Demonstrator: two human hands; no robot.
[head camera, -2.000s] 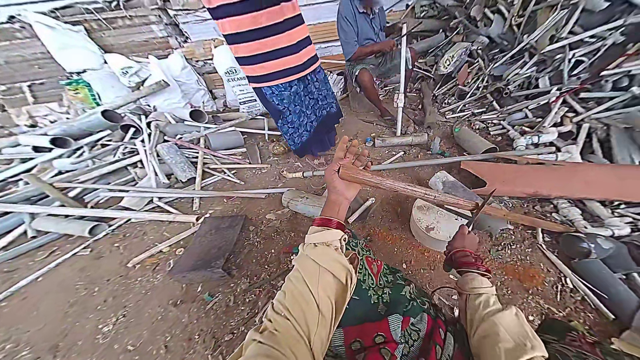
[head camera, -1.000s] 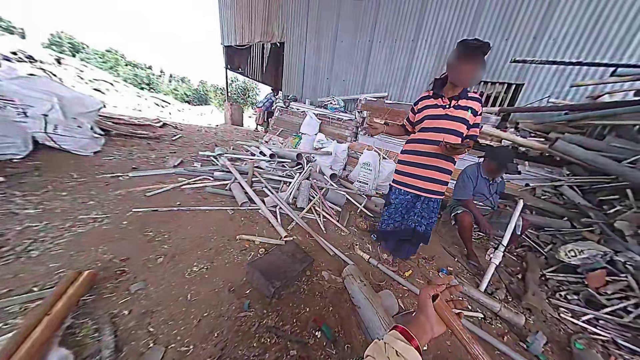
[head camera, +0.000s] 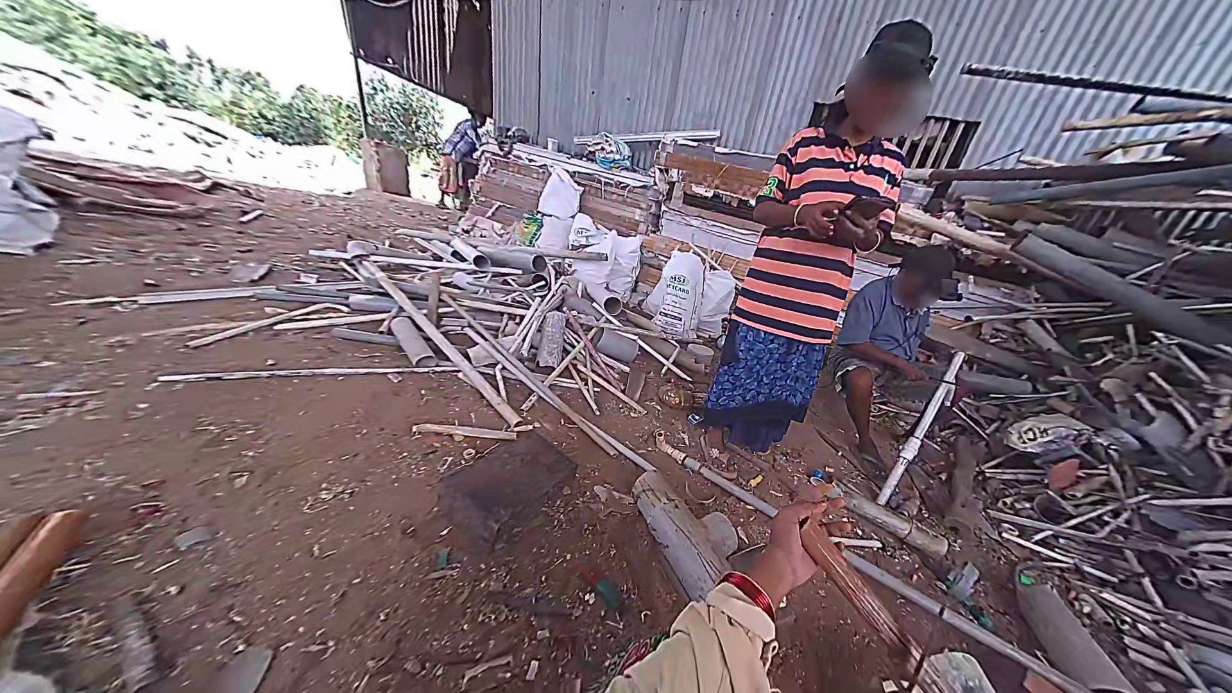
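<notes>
My left hand (head camera: 797, 547), with red bangles and a beige sleeve, reaches in from the bottom edge, right of centre. Its fingers are round the upper end of a reddish-brown strip (head camera: 857, 592), which slants down out of the frame. Beneath and beside the hand, a thick grey pipe (head camera: 674, 534) lies on the soil, and a long thin grey pipe (head camera: 924, 602) runs diagonally past. The lower end of the strip is cut off by the frame edge. My right hand is out of the picture.
A person in a striped shirt (head camera: 818, 241) stands holding a dark handheld object. Beside them another person (head camera: 881, 332) sits near an upright white pipe (head camera: 919, 428). Scrap pipes (head camera: 462, 308) and white sacks (head camera: 679, 294) lie behind; another scrap heap (head camera: 1126, 452) fills the right. A dark flat slab (head camera: 505, 486) lies left of centre.
The view has swung up and left. My right hand, seen two seconds ago with a blade at the strip, has left the picture. My left hand still holds the strip.
</notes>
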